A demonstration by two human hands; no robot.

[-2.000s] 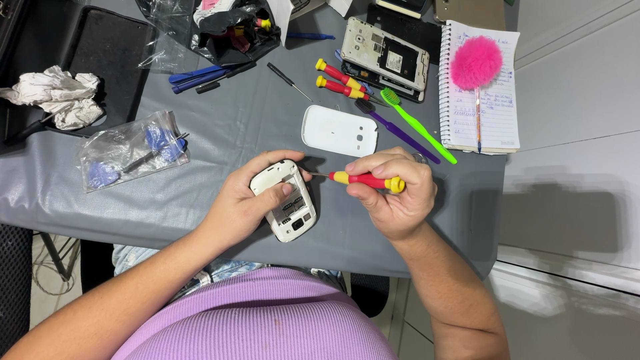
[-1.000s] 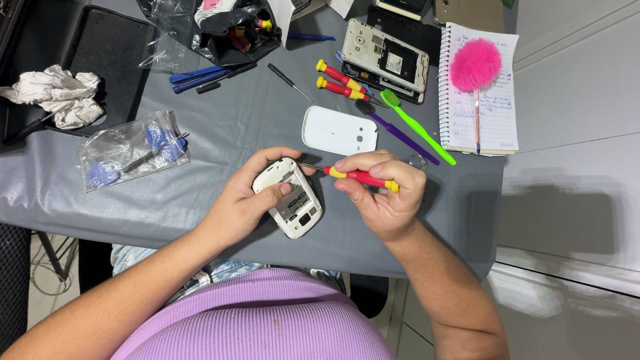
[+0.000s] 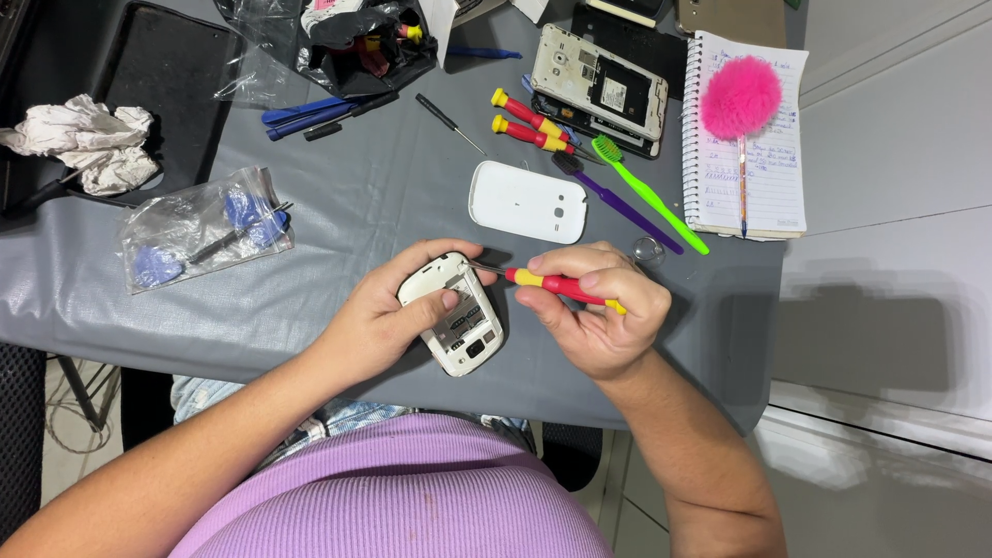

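My left hand [image 3: 380,310] grips a white mobile phone [image 3: 484,333] by its left side, thumb across the open battery bay. My right hand [image 3: 601,306] holds a red and yellow precision screwdriver [image 3: 566,287] nearly level. Its thin shaft points left, and the tip is at the phone's upper right corner; whether it sits in a screw, I cannot tell. Beyond the phone lies a white phone back cover [image 3: 528,202]. Two more red and yellow screwdrivers [image 3: 530,133] and a small black screwdriver [image 3: 449,122] lie farther back.
A purple toothbrush [image 3: 620,204] and a green toothbrush [image 3: 655,199] lie right of the cover. Farther back is a disassembled phone [image 3: 601,81]. A spiral notebook [image 3: 783,170] with a pink pompom pen [image 3: 742,101] lies right. Left are a plastic bag [image 3: 205,232], blue pry tools [image 3: 306,116] and crumpled paper [image 3: 93,143].
The screwdriver in my right hand has tilted and shifted slightly, its tip staying near the phone's upper right corner. The phone in my left hand has turned a little.
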